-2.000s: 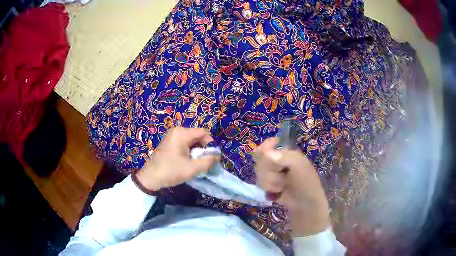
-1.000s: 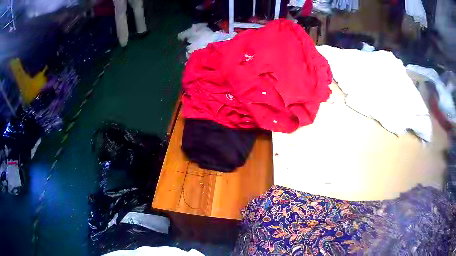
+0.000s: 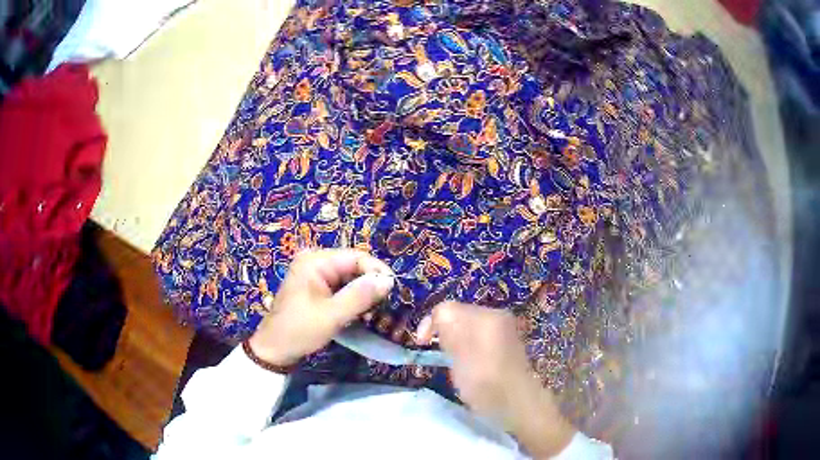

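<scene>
The dark-blue printed garment (image 3: 432, 162) with orange, red and white floral motifs lies spread in front of me. My left hand (image 3: 324, 301) is at its near edge, thumb and index finger pinched together. My right hand (image 3: 481, 355) is just to the right, fingers curled at the same edge. A narrow pale strip of facing or lining (image 3: 387, 349) runs between the two hands. Both hands appear closed on this near edge. What lies between the fingertips is too small to tell. Blur covers the garment's right side.
The pale tan table (image 3: 171, 117) shows at left and along the right rim. White cloth (image 3: 117, 27) lies at upper left. A red cloth pile (image 3: 49, 171) and a dark cloth (image 3: 90, 305) lie at left on a brown wooden surface (image 3: 148, 346).
One second ago the view was turned left to the red pile and floor, with no hands visible. Now it is back on the garment. The dark tool-like object by my right hand two seconds ago is not visible.
</scene>
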